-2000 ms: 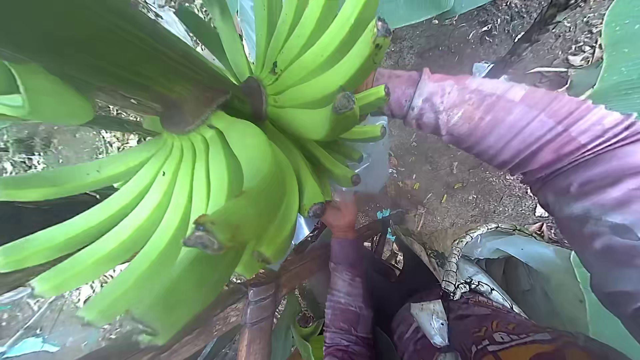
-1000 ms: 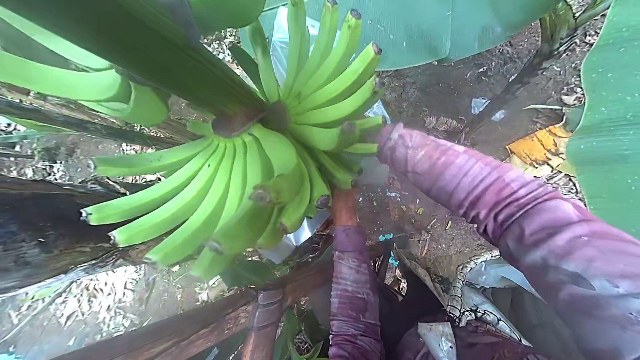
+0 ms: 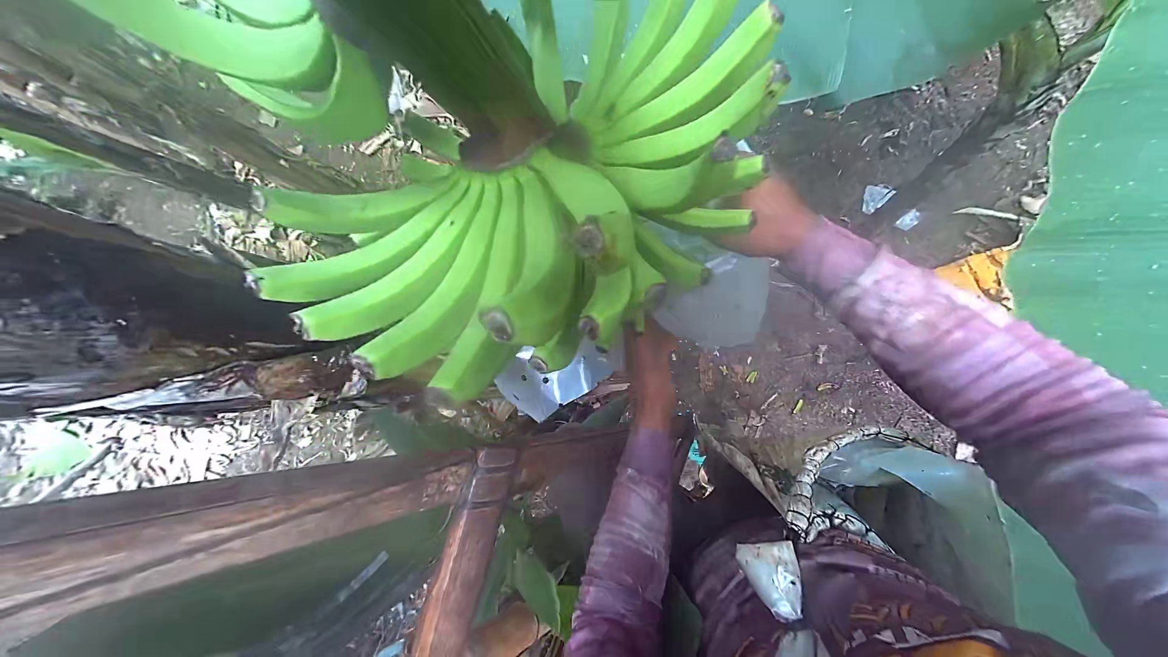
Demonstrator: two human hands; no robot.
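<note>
A bunch of green bananas [image 3: 511, 246] hangs from its thick stalk [image 3: 456, 73] in the upper middle. My left hand [image 3: 651, 365] reaches up beneath the lower bananas, its fingers hidden behind them. On the bunch's right side is my right hand [image 3: 771, 219], close to the banana tips, with its fingers also hidden. Translucent plastic sheeting [image 3: 721, 301] shows between my hands under the fruit, and another plastic piece [image 3: 552, 379] with dark holes or spots lies left of my left wrist. Whether either hand grips the plastic or the fruit cannot be told.
Brown stems or poles [image 3: 465, 547] cross at the lower left. A dark trunk [image 3: 119, 301] lies at the left, and more green bananas [image 3: 301, 64] are at the upper left. A large banana leaf [image 3: 1095, 201] stands at the right. A woven-rimmed bag or basket [image 3: 808, 484] sits near my body.
The view has shifted since the first frame, showing more leaf and ground at the right. Both hands stay behind and under the bunch; no clear grasp or release is seen.
</note>
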